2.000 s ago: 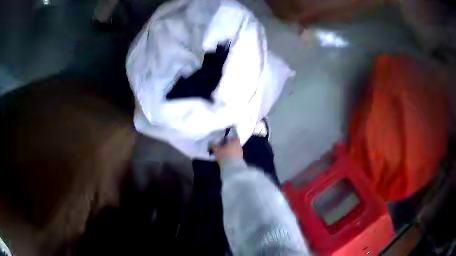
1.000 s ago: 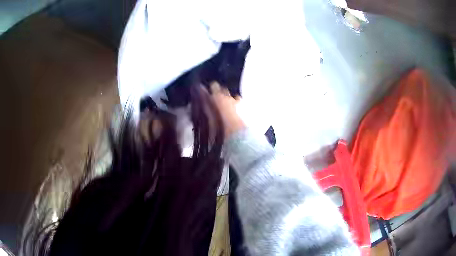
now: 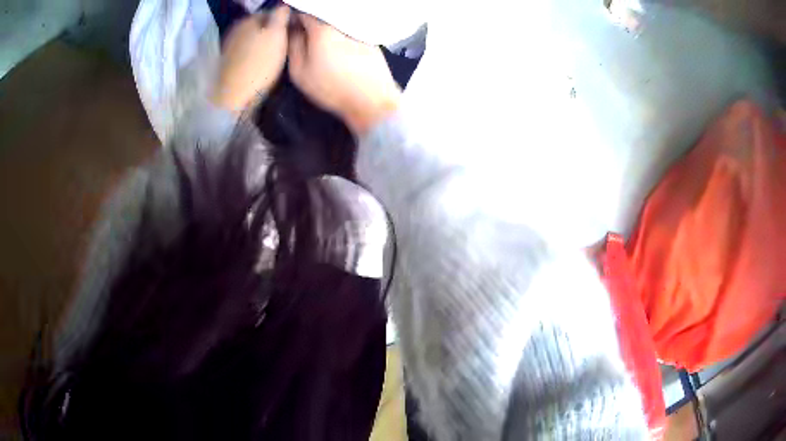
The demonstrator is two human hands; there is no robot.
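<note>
A large white woven sack [image 3: 508,112] stands open in front of me, overexposed on its right side. Dark contents [image 3: 302,129], likely black straps, show inside its mouth. My left hand [image 3: 252,59] and my right hand [image 3: 340,73] are both at the sack's mouth near the top edge, close together with fingertips nearly meeting. Both are blurred. The fingertips are against dark material, and whether they grip it cannot be made out. Long dark hair hangs across the lower left and hides part of the sack and my left sleeve.
An orange-red bag [image 3: 711,250] lies on the floor at the right. A red plastic piece [image 3: 631,336] stands beside my right sleeve, partly hidden. A brown blurred surface [image 3: 60,189] fills the left side. Pale floor [image 3: 681,52] shows at the upper right.
My right hand has moved up and left within the sack's mouth. My left hand now shows clearly beside it. The view has moved closer over the sack, and hair covers more of it.
</note>
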